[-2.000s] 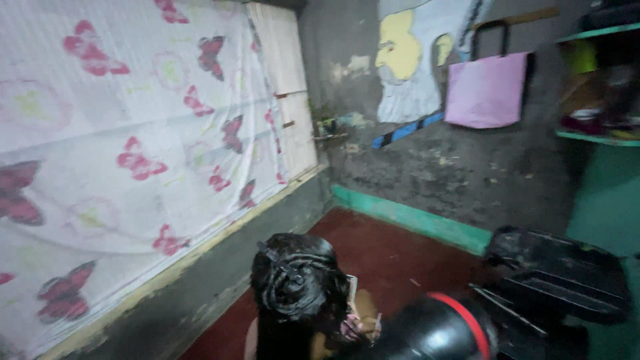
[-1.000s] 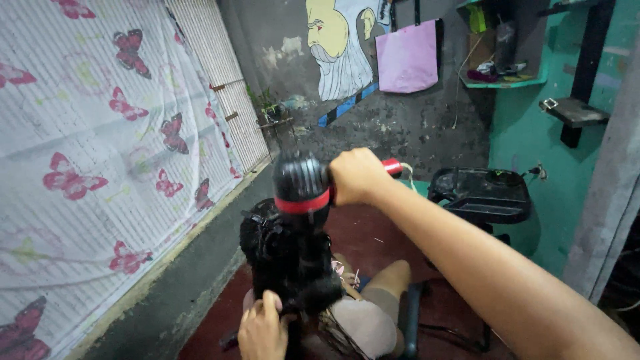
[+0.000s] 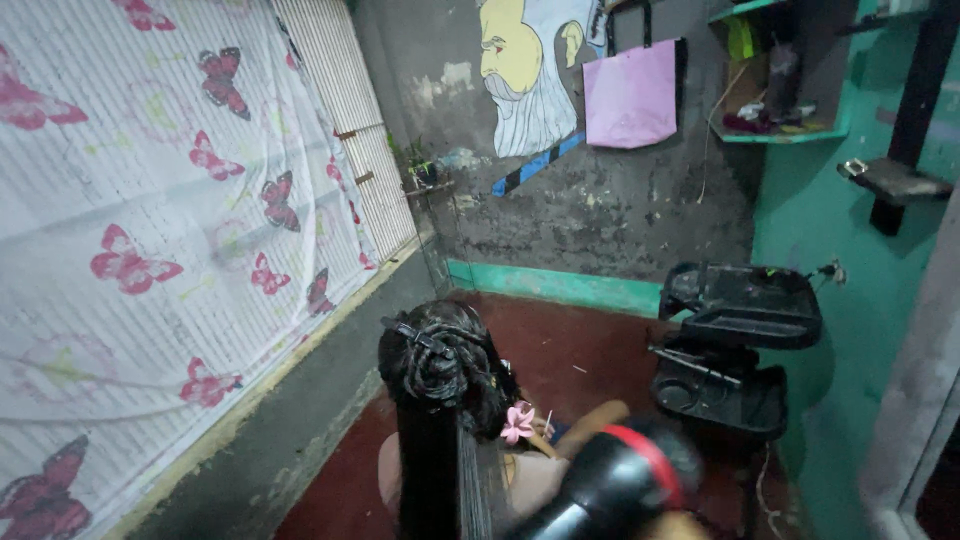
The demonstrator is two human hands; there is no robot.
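Note:
A black hair dryer with a red ring [image 3: 600, 480] is at the lower right, motion-blurred, its body angled up from the bottom edge. Only a blurred bit of my right hand [image 3: 675, 526] shows at the bottom edge, against the dryer; its fingers are hidden. My left hand is out of view. To the dryer's left is the back of a seated person's head, with dark hair coiled up [image 3: 442, 367] and a dark hair clip [image 3: 418, 336] across it. Below the coil, long straight hair [image 3: 427, 472] hangs down, one section spread thin at its right side. A pink flower-shaped item [image 3: 517, 422] is beside the hair.
A black tiered trolley [image 3: 742, 307] stands at the right, by the green wall. A small wall shelf [image 3: 900, 180] juts out above it. The butterfly-print curtain [image 3: 135, 195] and a low concrete ledge [image 3: 247, 420] run along the left. A pink bag [image 3: 630, 94] hangs on the back wall.
One second ago my right hand held the dryer over the person's hair and my left hand was at the hair; now the dryer is lower and to the right, and my left hand has left the view.

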